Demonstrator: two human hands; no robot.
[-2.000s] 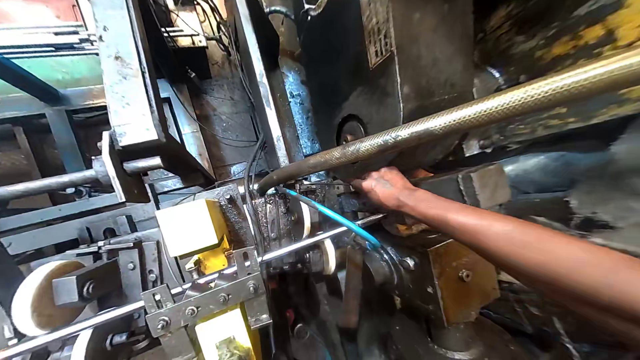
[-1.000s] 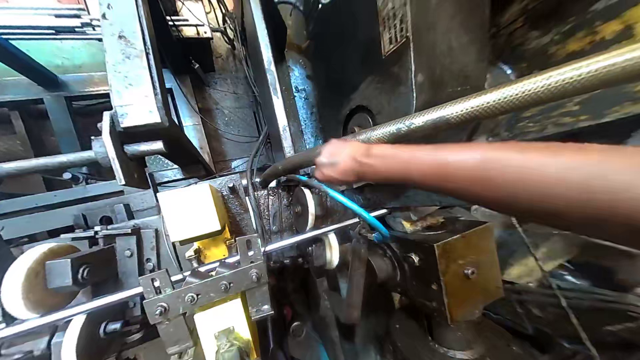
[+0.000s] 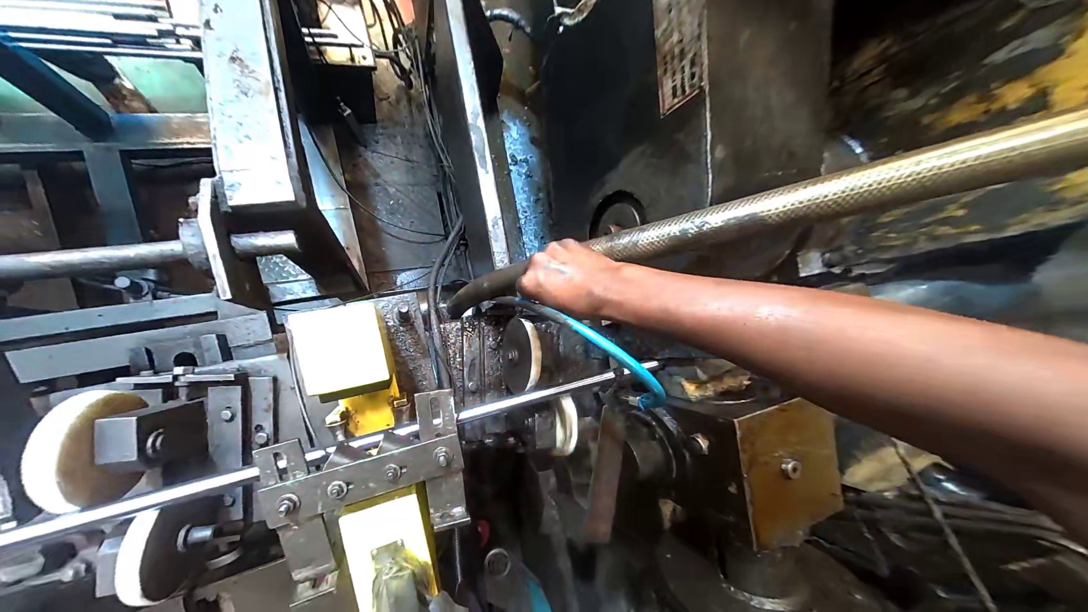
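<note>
My right hand [image 3: 571, 274] is closed around a dark hose [image 3: 486, 287] where it meets a brass-coloured textured tube [image 3: 816, 200], which runs up to the right edge. Just below the hand, a blue hose [image 3: 608, 342] curves down toward a dark metal housing [image 3: 790, 472]. A shiny metal rod [image 3: 544, 397] crosses the machine from lower left, passing through a bolted bracket [image 3: 365, 480] and by white-rimmed wheels [image 3: 521, 353]. My left hand is out of view.
Yellow blocks [image 3: 340, 348] stand above and below the bracket. Larger white wheels [image 3: 76, 450] sit at lower left. A steel arm [image 3: 246, 110] with a round bar [image 3: 93, 259] rises at upper left. Loose black cables [image 3: 442, 255] hang near the hose. Behind stands a dark machine cabinet [image 3: 629, 110].
My right hand has moved up and left from beside the blue hose onto the dark hose. The rod's right end, which reached near the housing before, is still there.
</note>
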